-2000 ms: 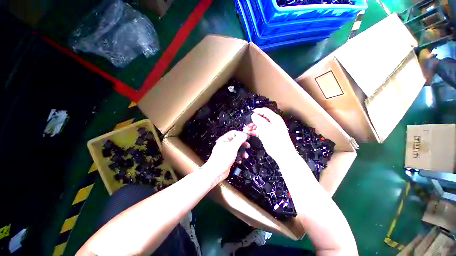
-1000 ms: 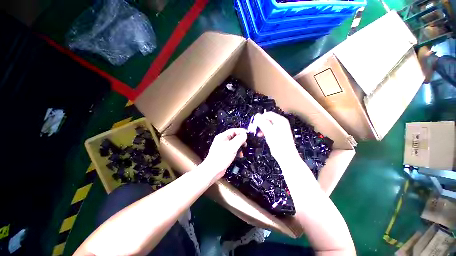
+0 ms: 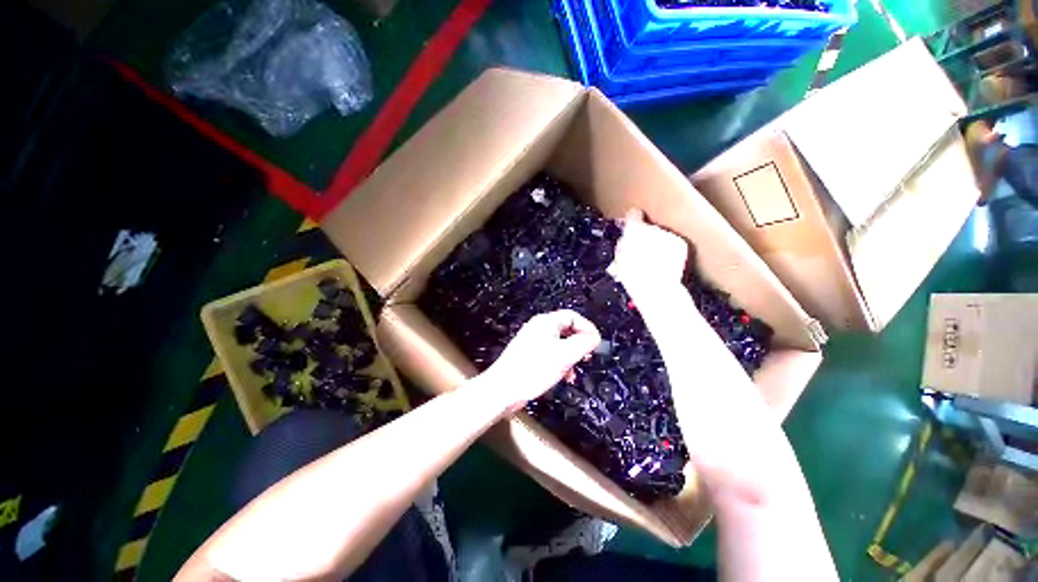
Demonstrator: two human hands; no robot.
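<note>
Small glossy black plastic parts [image 3: 489,284] lie heaped in an open cardboard box [image 3: 461,171], with a few red and pale bits among them. My left hand [image 3: 552,350] is above the near left part of the heap, thumb and fingertips brought together; whether a part is between them cannot be told. My right hand [image 3: 651,256] is farther in, over the heap near the box's far right wall, fingers bent down; its fingertips are partly hidden. A shallow yellow tray [image 3: 223,341] left of the box holds scattered black parts.
Stacked blue crates [image 3: 683,51] stand beyond the box. A second cardboard box [image 3: 820,216] stands to the right, smaller boxes [image 3: 985,341] at far right. A crumpled clear bag [image 3: 273,68] lies at upper left. A person's arm [image 3: 1007,159] shows at the right edge.
My hands were together over the heap and are now apart. My right hand has moved away toward the far right wall; my left hand has moved slightly right and nearer me.
</note>
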